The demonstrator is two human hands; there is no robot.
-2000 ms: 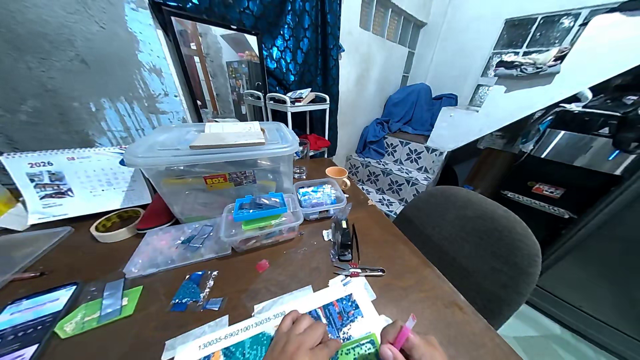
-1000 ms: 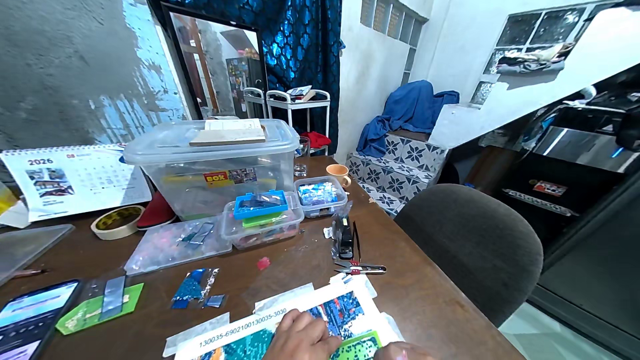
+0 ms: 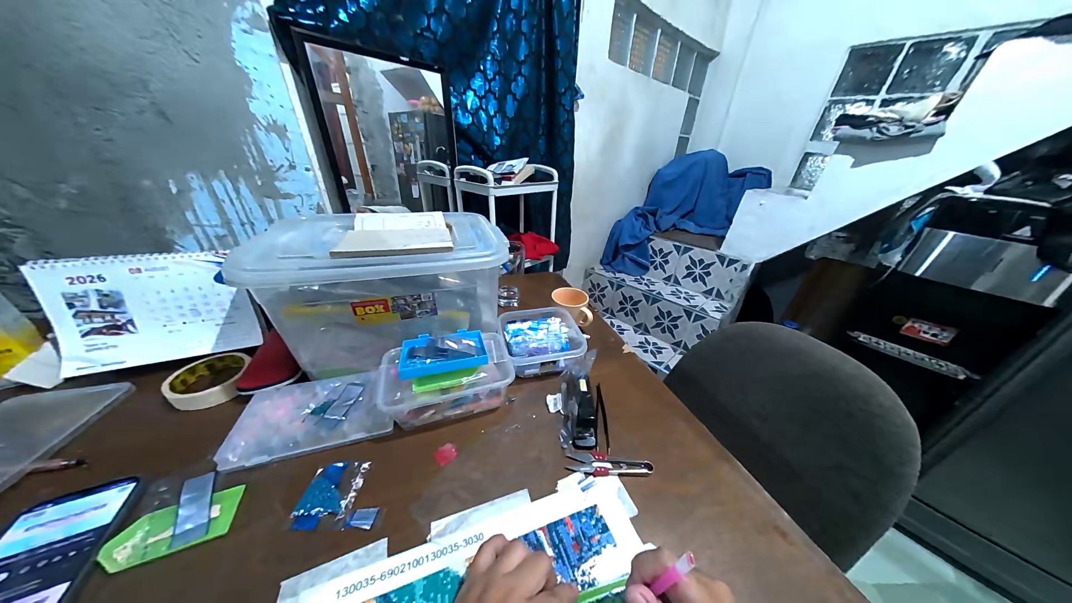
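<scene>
My left hand (image 3: 512, 573) rests on a diamond painting canvas (image 3: 569, 536) with a white border, at the bottom edge of the view. To its right, my right hand (image 3: 674, 579) holds a pink pen-like tool (image 3: 672, 574) over the canvas's lower right part. Between the hands the edge of a green tray (image 3: 601, 590) shows, largely hidden; which hand touches it I cannot tell. White paper strips (image 3: 481, 509) stick out around the canvas. Up and left of my left hand lie a small plastic bag of blue beads (image 3: 322, 494) and a small blue-grey piece (image 3: 363, 518).
Pliers (image 3: 610, 466) and a black stapler-like object (image 3: 579, 410) lie beyond the canvas. Clear containers (image 3: 444, 402) and a large lidded box (image 3: 377, 318) stand behind. A green tray (image 3: 176, 528) and a phone (image 3: 67, 536) are at left, an orange cup (image 3: 572, 303) at the back, a chair (image 3: 804, 427) at right.
My right hand has shifted, and the pink tool, hidden one second ago, shows again. My left hand has stayed on the canvas.
</scene>
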